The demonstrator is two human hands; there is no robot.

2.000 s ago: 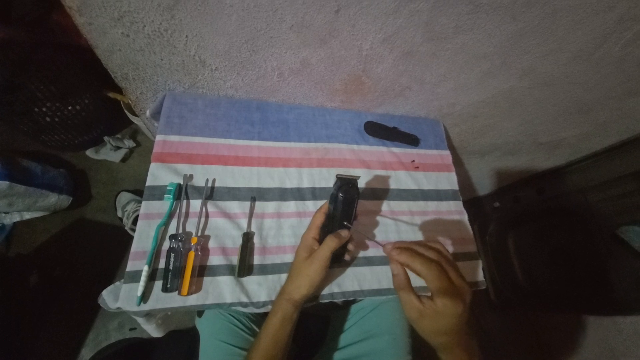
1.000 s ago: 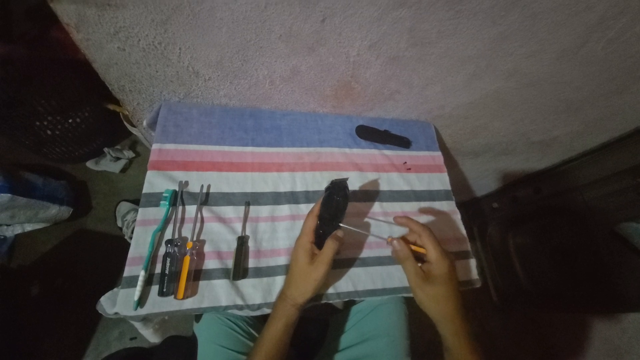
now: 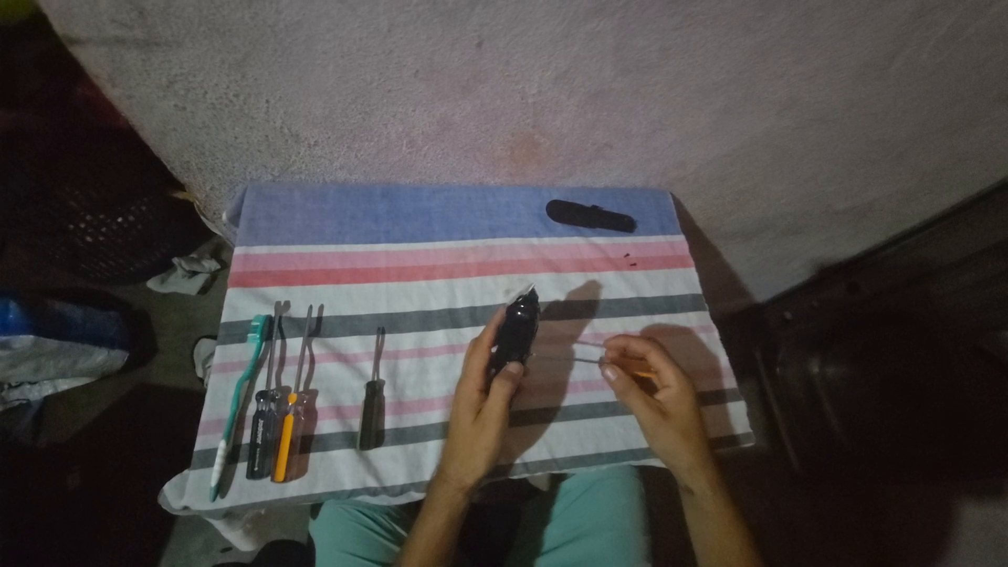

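My left hand (image 3: 482,386) grips a black hair clipper (image 3: 516,332), its blade end pointing up and away from me. In my right hand (image 3: 650,382) is a screwdriver with an orange handle (image 3: 639,368); its thin shaft (image 3: 568,359) points left and its tip reaches the clipper's right side. Whether the tip sits in a screw cannot be told. A long black plastic piece (image 3: 591,216), like a clipper housing cover, lies on the blue band of the striped cloth (image 3: 394,219). Tiny dark bits, perhaps screws (image 3: 630,260), lie below it.
On the cloth's left side lie a green and white toothbrush (image 3: 236,402), a black-handled screwdriver (image 3: 260,433), an orange-handled screwdriver (image 3: 284,441) and a smaller dark-handled screwdriver (image 3: 372,413). A rough wall (image 3: 472,94) rises behind the cloth. A dark woven basket (image 3: 110,228) stands at the left.
The clipper has turned in my left hand, so its blade shows more edge-on. The screwdriver in my right hand has swung to a more level angle, its shaft pointing at the clipper's side.
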